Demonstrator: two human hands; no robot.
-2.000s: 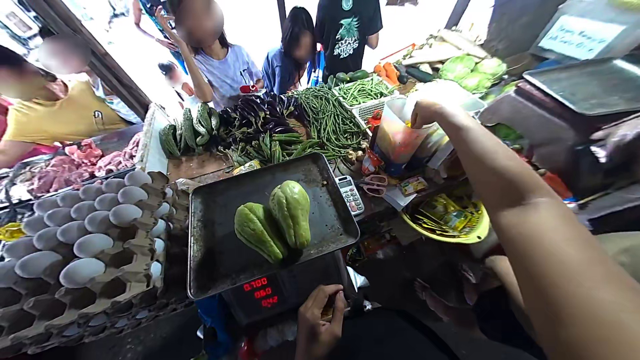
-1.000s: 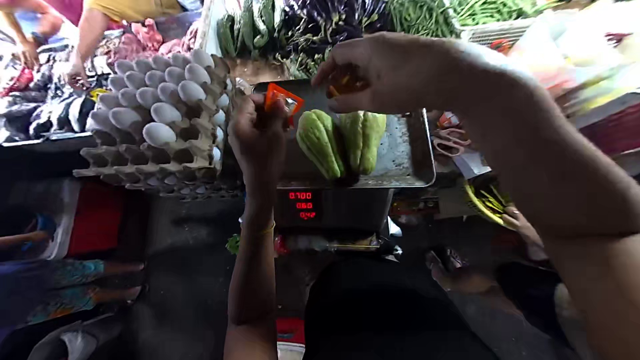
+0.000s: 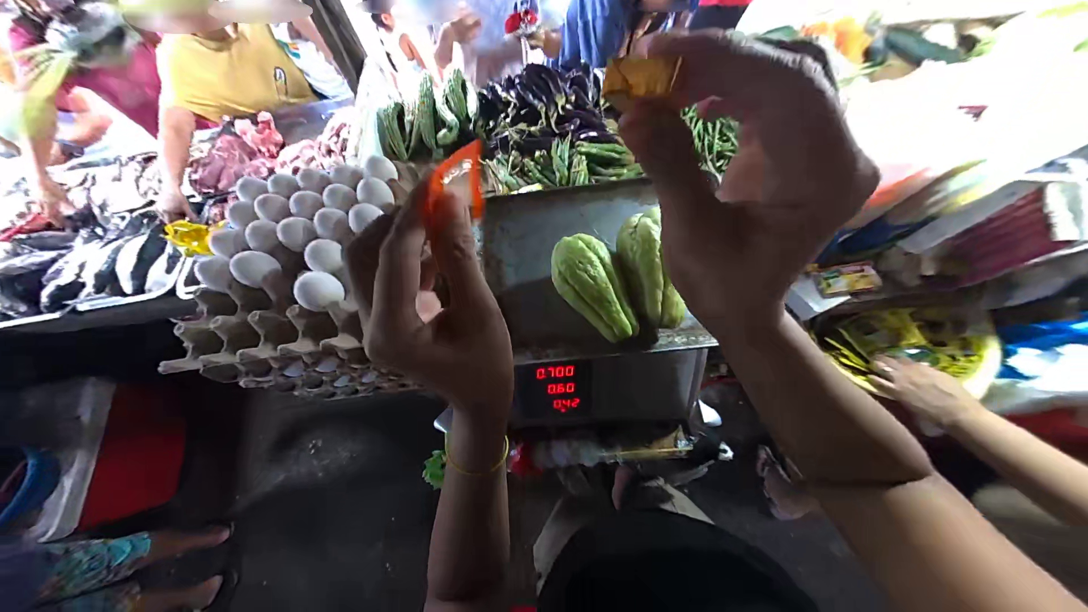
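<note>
My left hand [image 3: 438,297] pinches a small orange-edged clear plastic packet [image 3: 456,183] between thumb and fingers, in front of the egg trays. Raised to its right, my right hand [image 3: 748,170] grips a small yellow-orange item [image 3: 642,78] with thumb and forefinger; its kind is unclear. Below and between the hands, two green chayotes [image 3: 593,287] lie on the metal pan [image 3: 523,272] of a digital scale [image 3: 612,391] with red lit digits. My right hand and wrist partly hide the pan's right side.
Stacked cardboard trays of white eggs [image 3: 255,269] stand left of the scale. Eggplants [image 3: 544,102], bitter gourds [image 3: 442,110] and green beans [image 3: 714,140] lie behind it. Meat [image 3: 234,153] and fish [image 3: 127,255] are farther left. Another person's hand [image 3: 926,391] reaches into a yellow basket [image 3: 986,357] at right.
The orange-edged packet, absent from my left hand two seconds ago, is held there one second ago and now. My right hand has moved from over the chayotes, up and rightward. The view has shifted.
</note>
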